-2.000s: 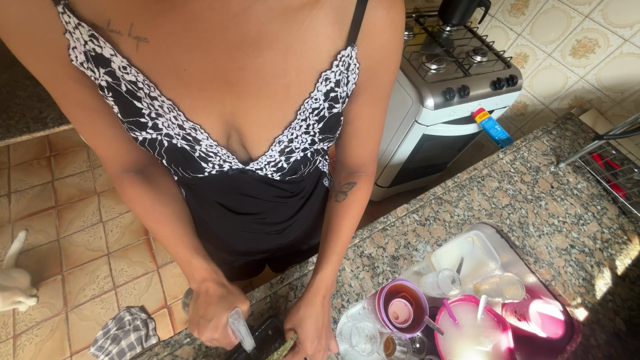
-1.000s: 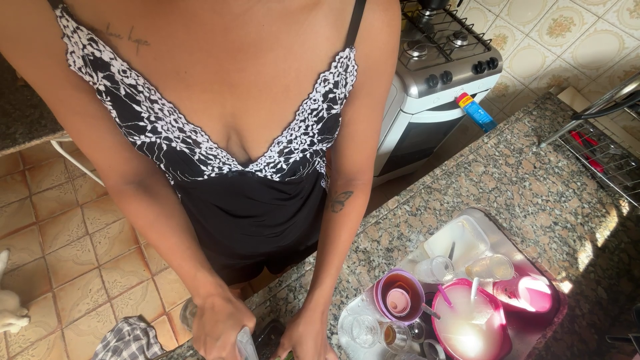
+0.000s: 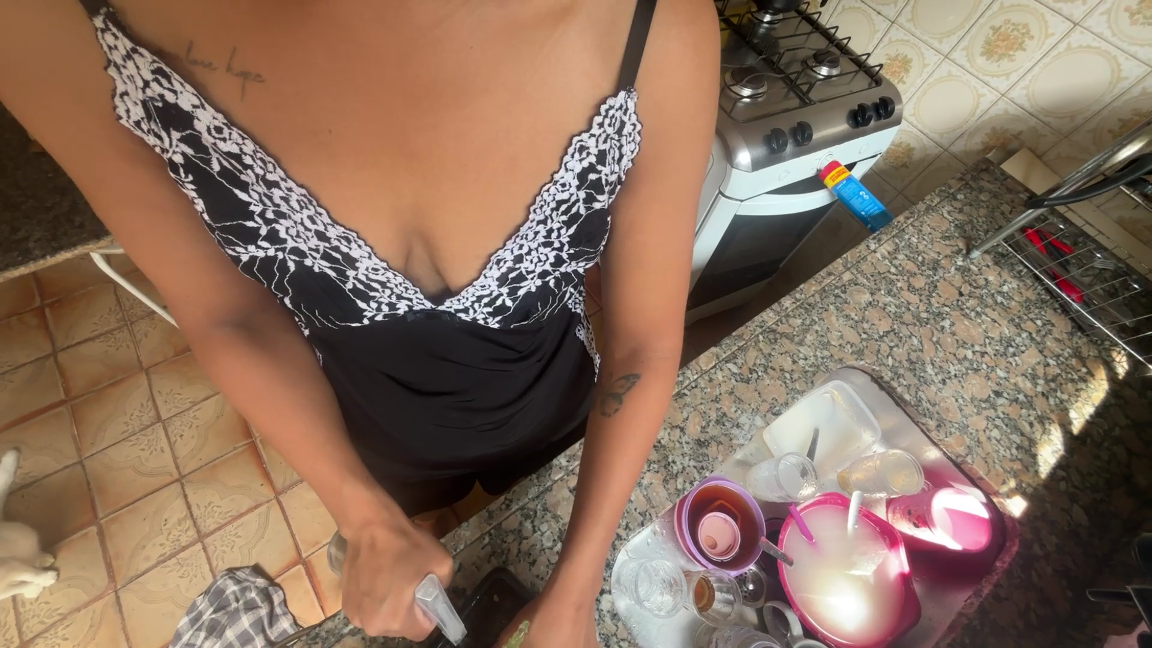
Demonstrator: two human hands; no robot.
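Observation:
My right hand (image 3: pixel 391 571), at the bottom left of centre, is closed around a tool with a translucent grey end (image 3: pixel 438 610); its kind cannot be told. My left hand (image 3: pixel 560 621) is beside it, cut off by the lower edge. A small piece of something green (image 3: pixel 517 635) shows at its fingers, which seem to hold it. Between and under the hands lies a dark, glossy container or tray (image 3: pixel 493 601), partly hidden.
A metal sink (image 3: pixel 634 549) holds a pink bowl (image 3: pixel 846 567), a purple cup (image 3: pixel 720 522), glasses and a white container (image 3: pixel 828 423). Granite counter (image 3: pixel 909 324) surrounds it. A wire rack (image 3: pixel 1089 279), a stove (image 3: pixel 801 135), a checked cloth (image 3: pixel 236 612) and a pale animal (image 3: pixel 22 558) are around.
Both hands stay close together over the dark container. The green piece, visible two seconds ago and out of sight one second ago, shows again at my left hand. The view has shifted slightly.

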